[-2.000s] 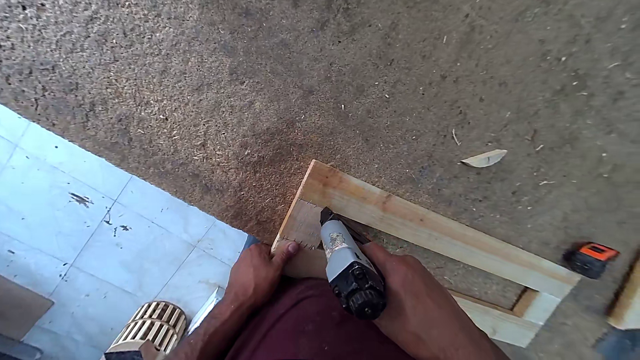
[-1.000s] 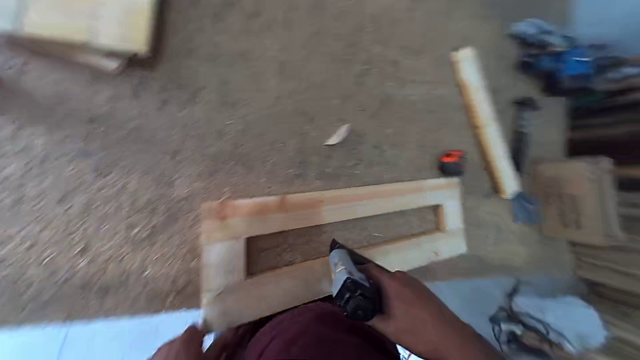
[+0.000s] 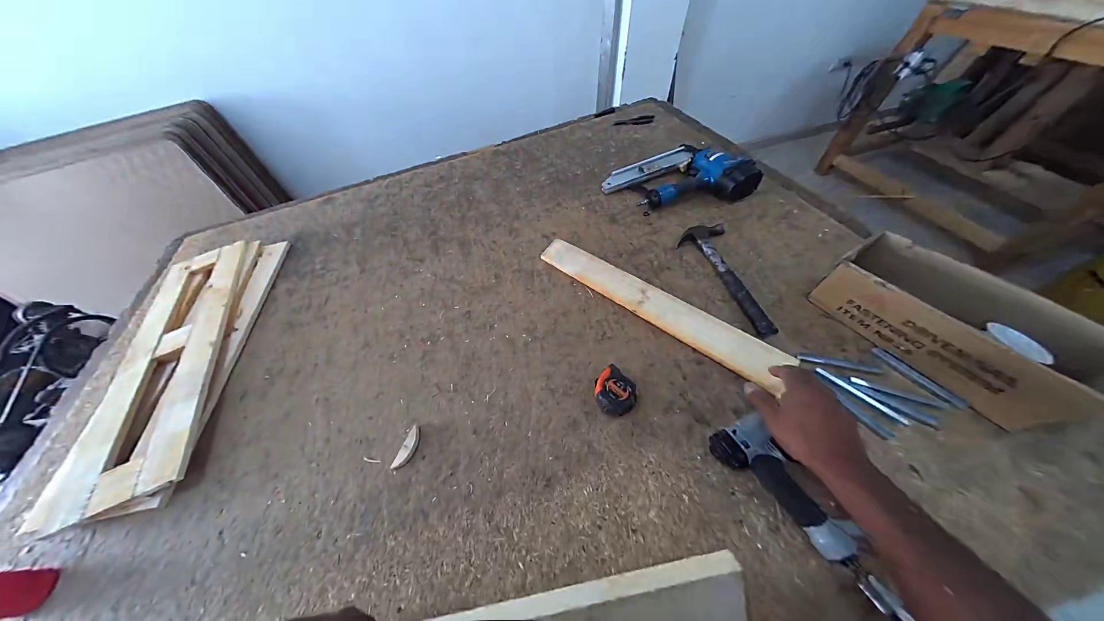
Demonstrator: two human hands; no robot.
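Note:
My right hand (image 3: 809,418) grips the near end of a flat pine board (image 3: 664,312) lying on the worktable. Under my right forearm a grey and black pneumatic nailer (image 3: 780,487) rests on the table, beside strips of metal fasteners (image 3: 880,392). Only a small part of my left hand (image 3: 341,615) shows at the bottom edge; what it does is hidden. Close by it, a wooden piece (image 3: 621,591) enters at the bottom. A black and orange tape measure (image 3: 615,391) sits left of the nailer, and a claw hammer (image 3: 731,280) lies beyond the board.
Stacked pine frames (image 3: 164,379) lie at the table's left. A blue nail gun (image 3: 703,177) rests near the far corner. An open cardboard box (image 3: 931,345) stands at the right. A curved wood offcut (image 3: 405,447) lies in the middle left. Brown panels (image 3: 112,190) lean against the wall.
The nailer, in my right hand before, now lies on the table, and that hand has hold of the loose board. The view has swung up across the table.

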